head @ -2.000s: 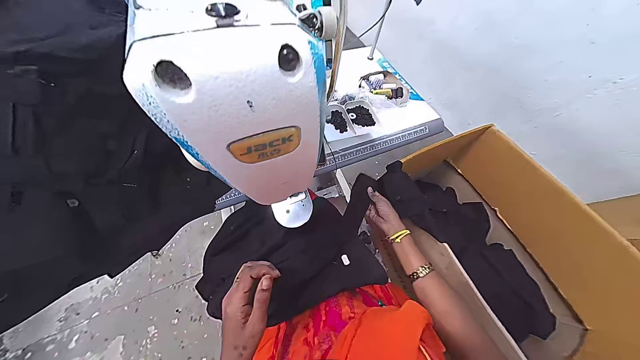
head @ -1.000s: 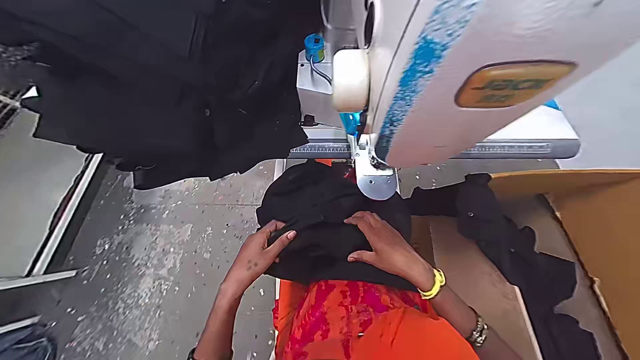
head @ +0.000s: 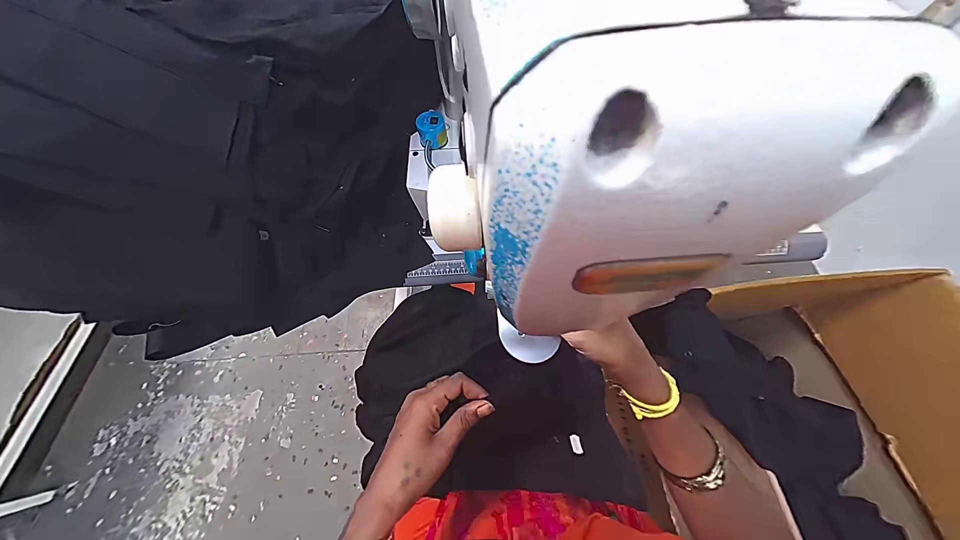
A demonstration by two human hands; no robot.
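Black fabric (head: 540,420) lies bunched over my lap, below the white head of a Jack sewing machine (head: 675,180). A small white tag (head: 576,444) shows on it. My left hand (head: 442,420) rests at the cloth's left part, thumb and forefinger curled close together; whether cloth is pinched between them cannot be told. My right hand (head: 607,345) reaches up under the right side of the machine head, and its fingers are hidden there. It wears a yellow bangle (head: 656,397) and a metal bracelet (head: 701,469). The needle area is hidden by the machine head.
Large black cloth pieces (head: 187,165) hang at the left. On the right, an open cardboard box (head: 892,360) holds more black cloth (head: 757,390). A ruler strip (head: 442,270) runs along the machine bed's edge. Speckled grey floor (head: 225,435) shows at the lower left.
My right hand has moved from the cloth in front of me to the right, up beside the machine head. My left hand stays on the cloth's left side. The view has shifted.
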